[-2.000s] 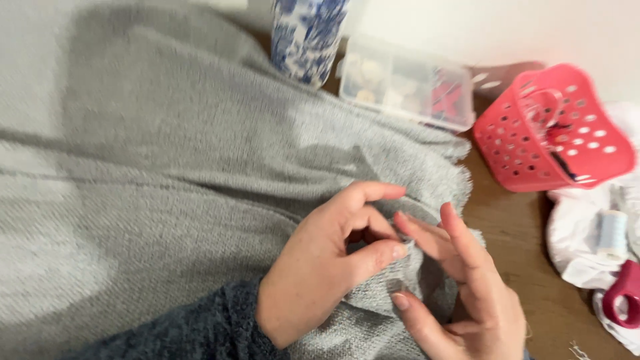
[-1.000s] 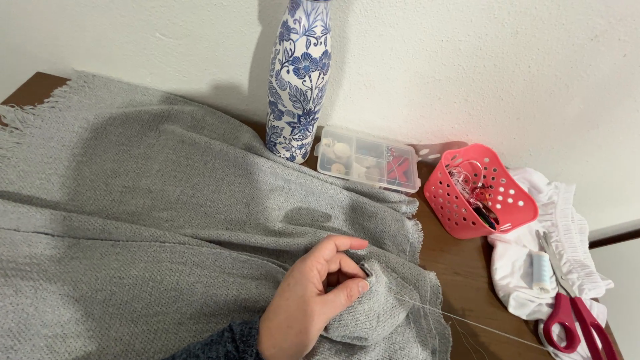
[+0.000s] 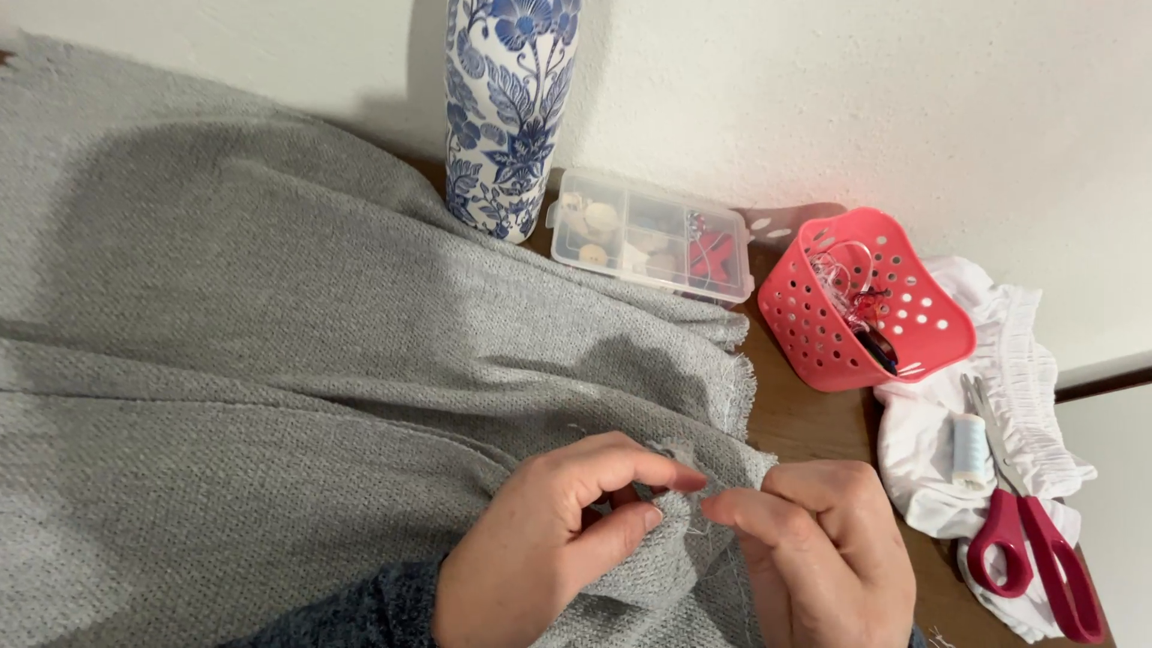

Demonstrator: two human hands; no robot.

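Observation:
A large grey woven fabric (image 3: 297, 297) with frayed edges covers the left and middle of the view. My left hand (image 3: 558, 531) pinches a gathered fold of it between thumb and fingers at lower centre. Just to its right is my right hand (image 3: 819, 549), its fingers curled and its index fingertip close to the fold. Whether a needle or thread is between the right fingers cannot be made out. Loose pale threads lie about the frayed edge below the hands.
Behind the fabric stand a blue-and-white floral bottle (image 3: 513, 117) and a clear compartment box (image 3: 648, 236) with buttons and pins. To the right are a pink perforated basket (image 3: 864, 301), white gathered cloth (image 3: 1017, 360), a thread spool (image 3: 969, 450) and red-handled scissors (image 3: 1017, 540) on the wooden table (image 3: 796, 423).
My right hand, out of view a second ago while a thread stretched to the lower right, is back beside the fold. My left hand still pinches the fabric. The view has moved closer.

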